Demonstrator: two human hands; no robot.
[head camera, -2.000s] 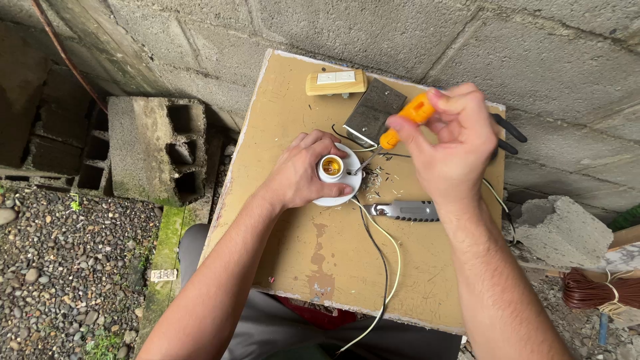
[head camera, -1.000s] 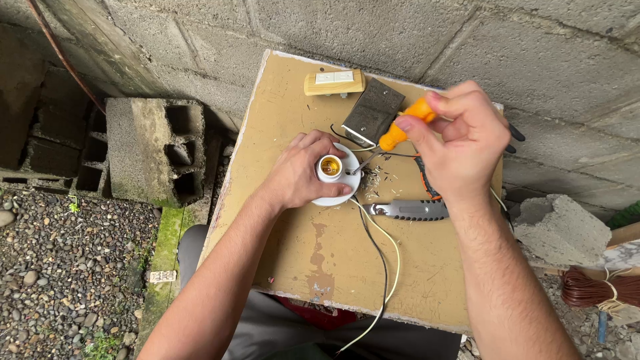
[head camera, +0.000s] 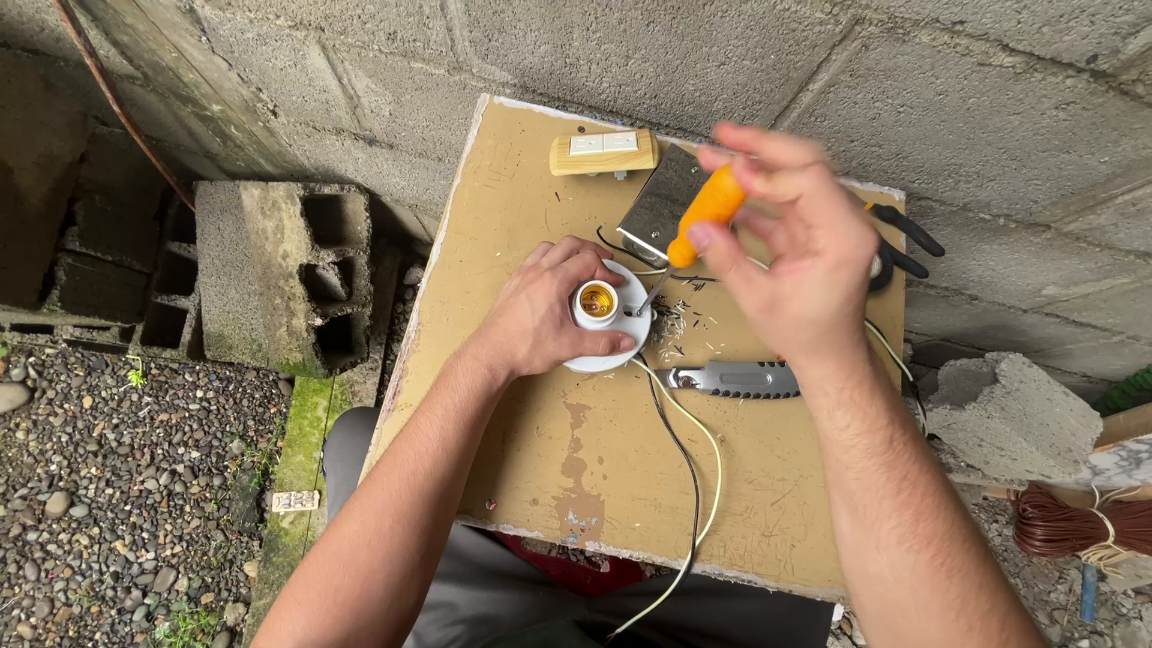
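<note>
My left hand grips a round white lamp holder from its left side, pressing it on the board. Its socket faces up, with brass-coloured metal inside. My right hand holds a screwdriver by its orange handle; the fingers are partly blurred. The tip of the slanting shaft meets the right part of the lamp holder's base, by a screw hole. A black wire and a pale wire run from the base down over the board's front edge. More wire shows behind the base.
On the tan board lie a wood-look double outlet, a dark metal plate, a grey utility knife, wire scraps and black-handled pliers. Concrete blocks stand left; a brown wire coil lies right.
My right hand's fingers have shifted around the orange handle, and the handle stands more upright than before. My left hand keeps its hold on the lamp holder.
</note>
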